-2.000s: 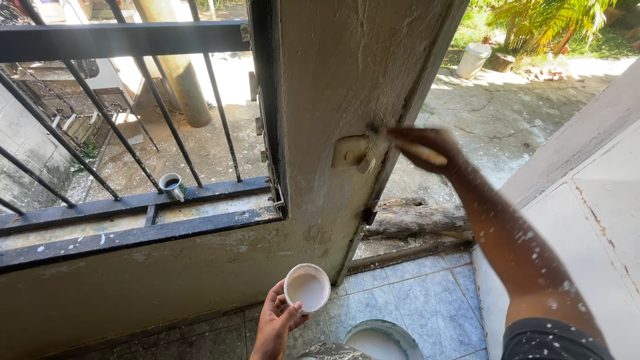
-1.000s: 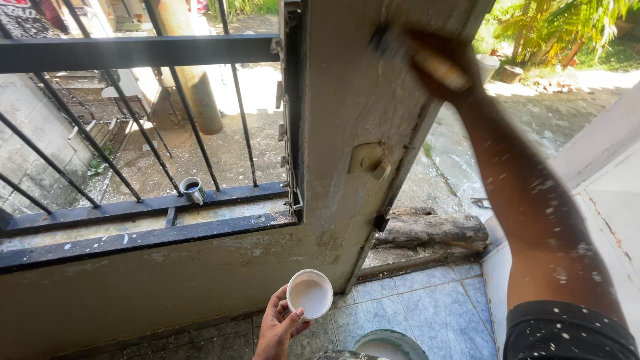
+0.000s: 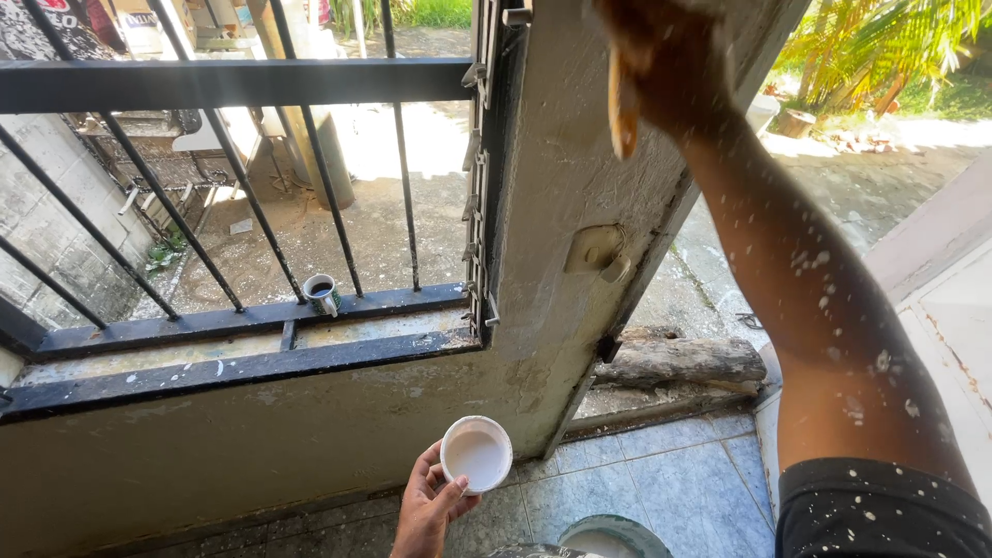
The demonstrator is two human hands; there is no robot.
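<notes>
My left hand [image 3: 434, 496] holds a small round cup of whitish paint [image 3: 476, 455] by its rim and side, low in the middle of the view. High up, my right hand [image 3: 670, 66], blurred, grips a brush by its wooden handle [image 3: 621, 108], whose lower end points down; the bristles are out of sight. That hand is in front of the narrow wall section [image 3: 573, 163] between window and doorway. Below it, a switch or outlet plate [image 3: 595, 248] sits on the wall. White paint specks cover my right forearm and dark sleeve.
Left is a window with black metal bars [image 3: 232, 84]; a mug of dark liquid [image 3: 322, 294] stands on its ledge. A bucket of whitish liquid [image 3: 612, 539] is on the blue tiled floor [image 3: 674, 480]. A log [image 3: 682, 360] lies beyond the doorway sill.
My right hand has moved up the wall with the brush, from beside the wall plate to well above it. My left hand still holds the cup.
</notes>
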